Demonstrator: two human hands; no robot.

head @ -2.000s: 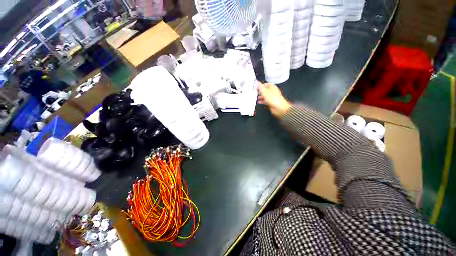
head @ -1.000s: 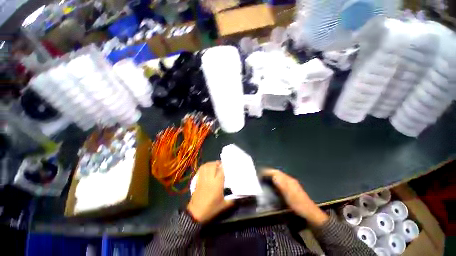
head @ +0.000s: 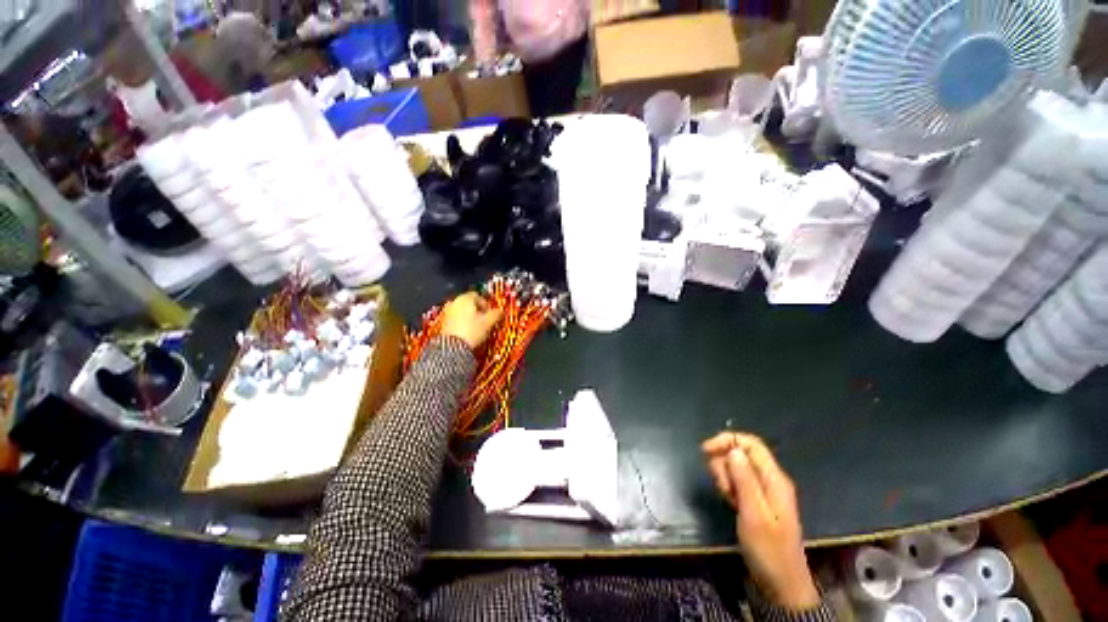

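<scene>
A white bracket housing [head: 589, 468] lies on the dark bench near its front edge, its round cup to the left and its plate end to the right. My left hand [head: 470, 318] is at the top of the orange wire harness bundle [head: 508, 358], fingers down on the leads; whether it grips one is hidden. My right hand [head: 756, 492] is over the bench right of the housing, thumb and fingertips together, with something tiny and dark at the tips that I cannot identify.
Black shells [head: 486, 201] are heaped behind the wires beside a white cup column [head: 604, 225]. More housings [head: 826, 237] and a fan [head: 954, 73] stand rear right. Cup columns flank both sides. An open parts carton [head: 292, 425] is left; a floor carton [head: 1033, 553] is lower right.
The housing, held between both hands a second ago, now lies on the bench. My left hand has moved forward to the wires; my right hand has moved right, away from the housing.
</scene>
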